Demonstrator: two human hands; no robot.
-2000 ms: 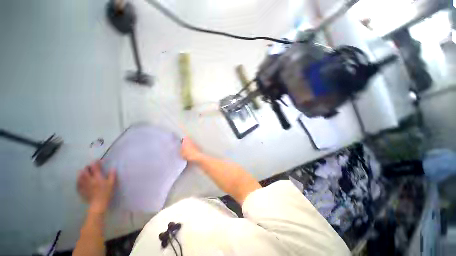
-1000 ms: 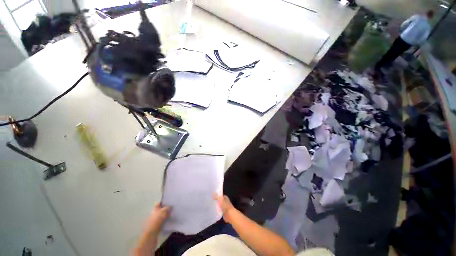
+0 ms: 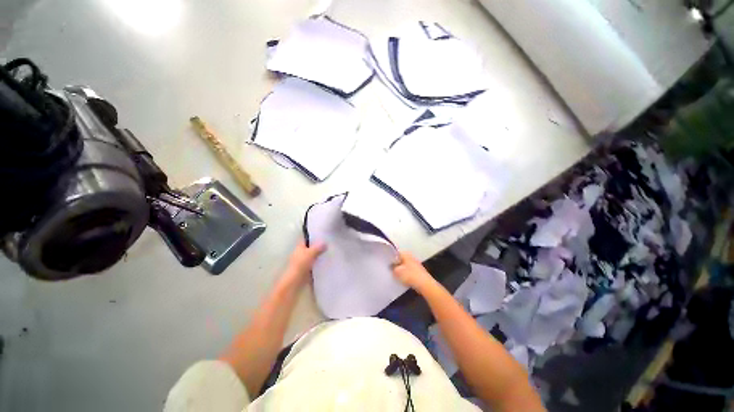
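Note:
A cut piece stack with a white-lilac paper top and dark edges lies close in front of my body, its far end curled up. My left hand grips its left edge. My right hand grips its right edge. Four more cut bundles lie beyond: one at the upper left, one below it, one at the upper right and one nearer the table edge.
The cutting machine stands at the left on its silver base plate. A mottled yellowish stick lies beside the plate. A thick white roll lies at the upper right. Scraps heap the floor on the right.
The view has swung along the table; the machine now shows at the left. The held stack has moved nearer the other bundles, and its far end has gone from flat to curled.

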